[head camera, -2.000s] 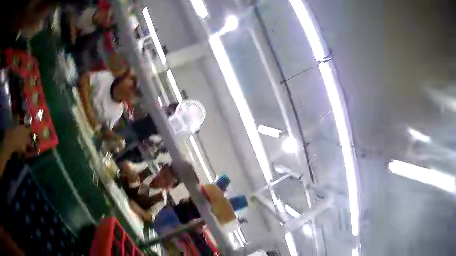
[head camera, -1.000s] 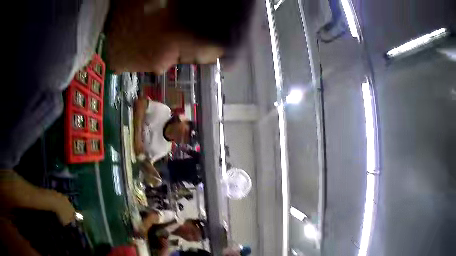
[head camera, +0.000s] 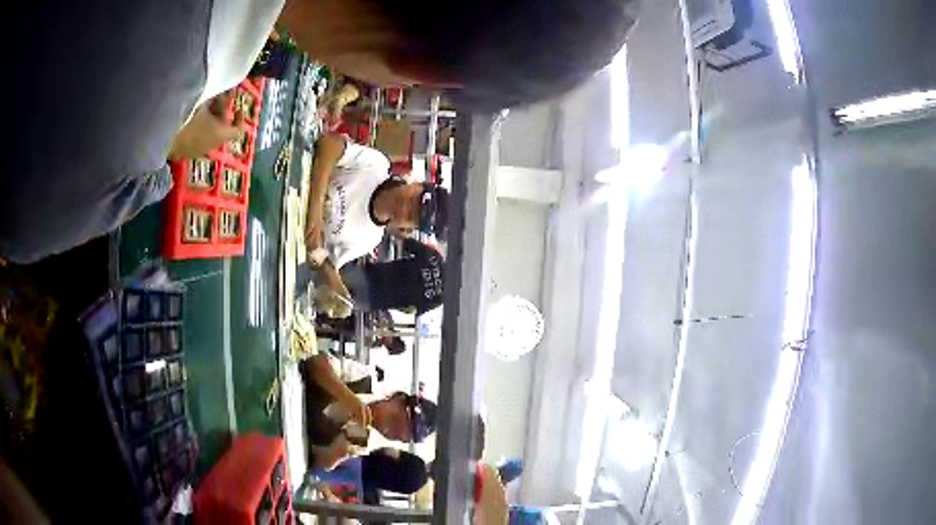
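The view lies on its side. A red tray (head camera: 177, 220) with phone parts in its pockets lies on the green bench at left. A dark tray (head camera: 133, 359) with rows of black-framed lenses lies nearer, at lower left. Another red tray (head camera: 231, 482) is at the bottom, cut off by the edge. Neither of my hands can be made out. A dim brown shape at the bottom left edge is too dark to tell.
A person in a grey sleeve (head camera: 77, 123) leans in close at upper left, a hand (head camera: 205, 131) at the first red tray. People sit across the green bench (head camera: 210, 308). Yellow scraps (head camera: 26, 318) lie in the dark left edge.
The view has swung. The first red tray now shows higher, and the lens tray has come into clearer view. A forearm and hand at lower left are gone. The neighbour's hand now shows at the tray.
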